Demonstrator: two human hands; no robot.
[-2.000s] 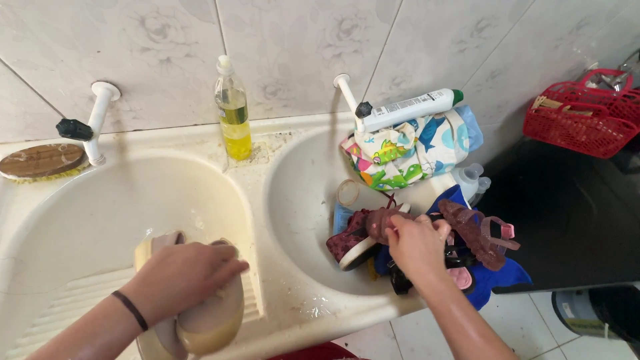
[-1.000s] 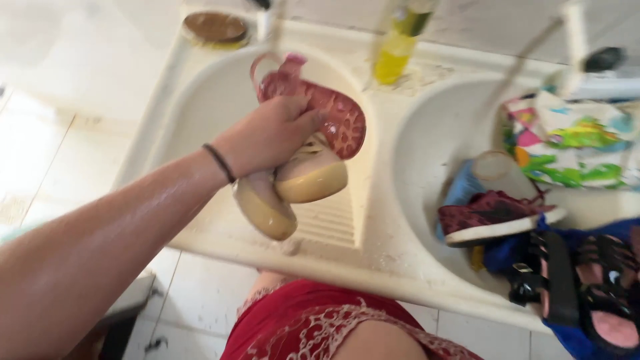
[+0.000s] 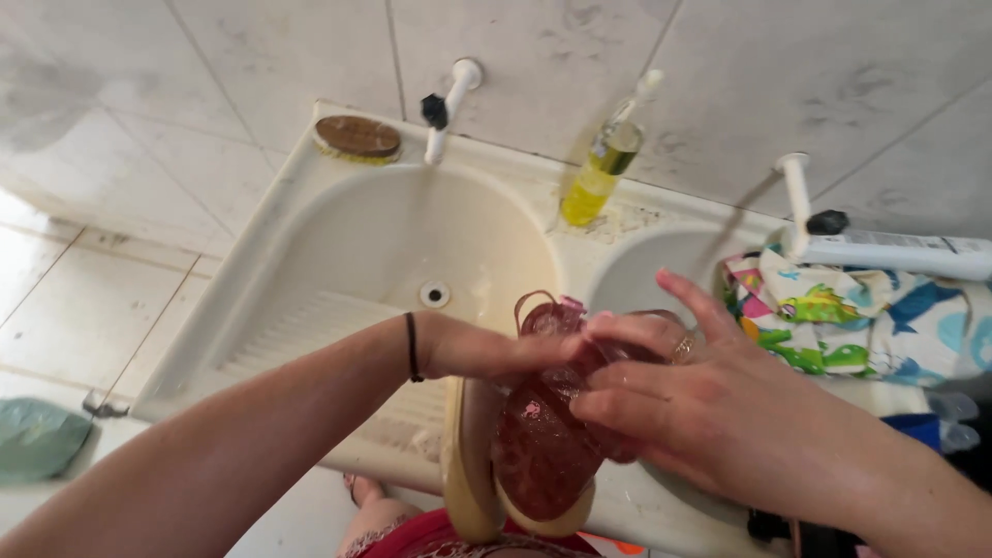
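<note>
Over the divider between the two basins, my left hand (image 3: 488, 345) grips a dark pink translucent jelly sandal (image 3: 546, 446), its fingers largely hidden behind it. From the right, my right hand (image 3: 682, 387) has its fingers on a second matching sandal (image 3: 620, 446) pressed beside the first, its index finger raised. Under the sandals hang the cream shoes (image 3: 469, 465), soles toward the camera, close to my left hand; what holds them is hidden. The left basin (image 3: 372, 232) with its ribbed washboard and drain lies behind my left wrist.
A wooden scrub brush (image 3: 358, 138) sits on the back left corner. White taps (image 3: 449, 108) (image 3: 798, 194) jut from the wall. A bottle of yellow liquid (image 3: 603, 174) stands between the basins. Printed cloth (image 3: 845, 318) and a white tube (image 3: 899, 252) lie at right, above dark straps (image 3: 775, 527).
My right hand, out of view one second ago, is now at the sandals beside my left hand. The cream shoes have left the left basin. The view has shifted.
</note>
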